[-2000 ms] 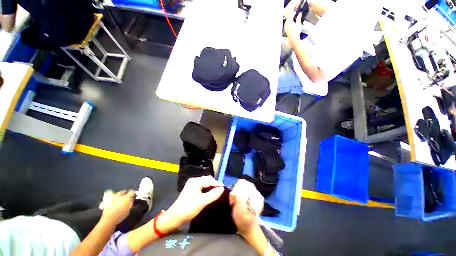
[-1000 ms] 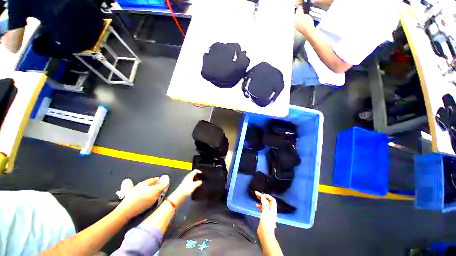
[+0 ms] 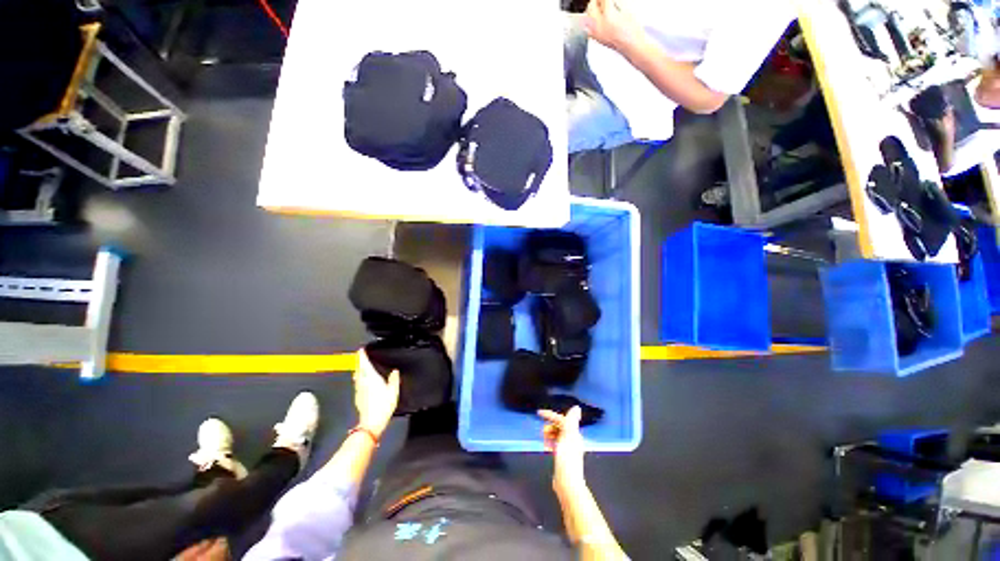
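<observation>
My left hand (image 3: 376,397), with a red wristband, grips the left edge of the lower black sewn piece (image 3: 415,376) in the dark stack beside the bin. Its fingertips are partly lost against the dark fabric. Another black piece (image 3: 393,290) lies further up the stack. The light blue bin (image 3: 621,329) stands to the right and holds several loose black pieces (image 3: 565,312). My right hand (image 3: 564,431) is over the bin's near rim, its fingers at a flat black piece (image 3: 581,411). Whether it holds anything is unclear.
Two rounded black pouches (image 3: 404,110) lie on the white table (image 3: 318,164) ahead. A deeper blue bin (image 3: 715,287) and another blue bin (image 3: 861,318) stand right. A person's forearm (image 3: 669,77) shows beyond the table. Another person's shoes (image 3: 296,422) are at left.
The black piece held at my lap two seconds ago is no longer there. My left hand has moved onto the stack. My right hand has moved to the bin. The view has shifted.
</observation>
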